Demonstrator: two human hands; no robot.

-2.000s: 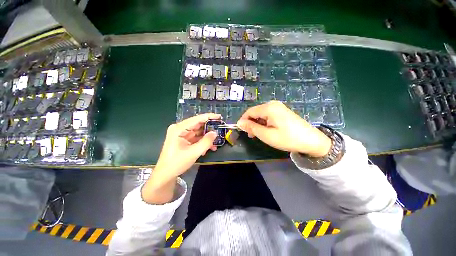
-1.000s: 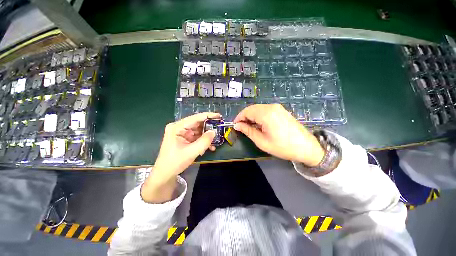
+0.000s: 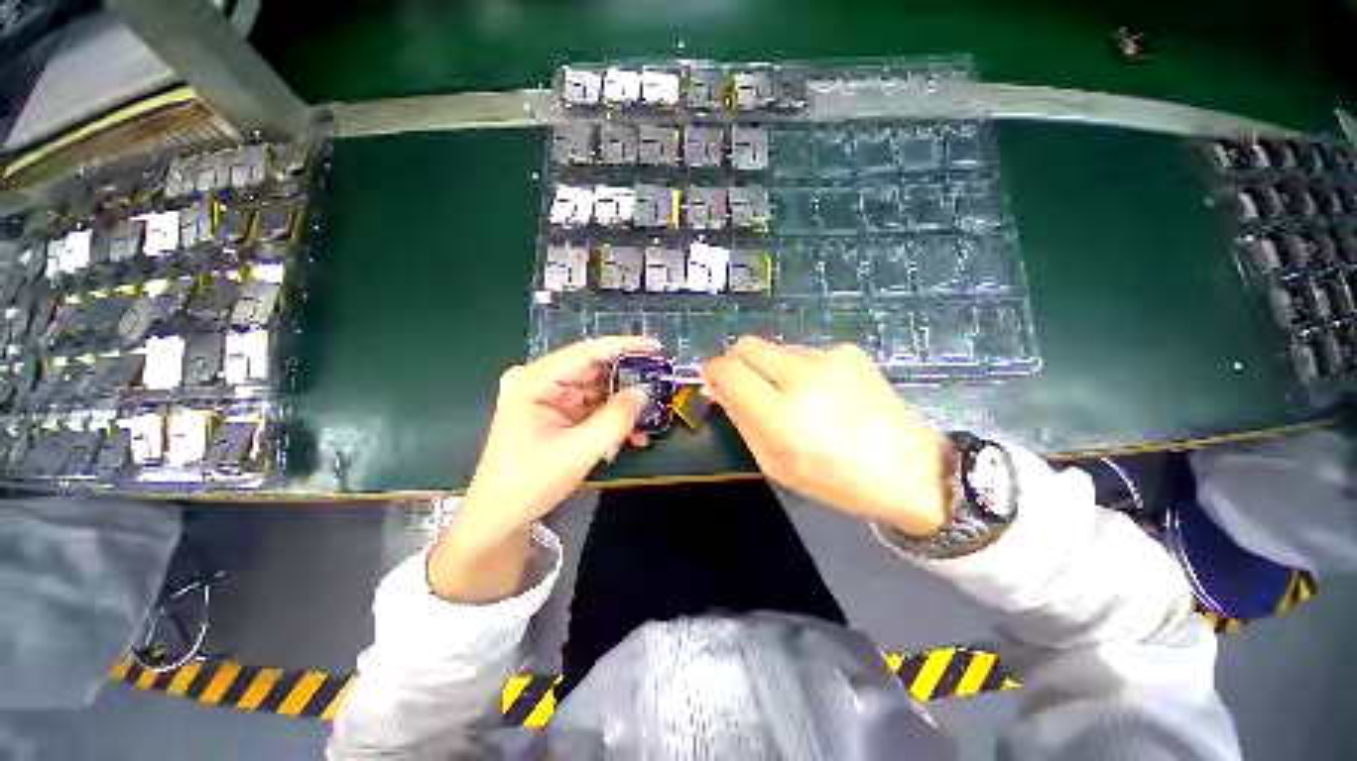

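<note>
My left hand (image 3: 558, 431) holds a small dark rounded-square watch housing (image 3: 642, 390) near the bench's front edge, thumb on its face. A yellow-edged part (image 3: 683, 409) sticks out at the housing's right side; whether it is attached is unclear. My right hand (image 3: 819, 424) pinches a thin pale tool (image 3: 688, 375) whose tip reaches the housing's right edge. The tip itself is too small to make out. The clear blister tray (image 3: 1017, 320) lies just beyond my hands, with rows of grey and white square modules (image 3: 662, 269) in its left part and empty pockets at the right.
A crowded tray of grey and white parts (image 3: 161, 361) lies at the left. A tray of dark pieces (image 3: 1310, 253) lies at the right. A pale metal rail (image 3: 432, 113) crosses the green bench. A small loose part (image 3: 1131, 42) lies at the far right.
My right hand has rolled, so the watch face on the wrist now shows. The yellow-edged part looks narrower beside the housing. My left hand holds the housing in nearly the same place.
</note>
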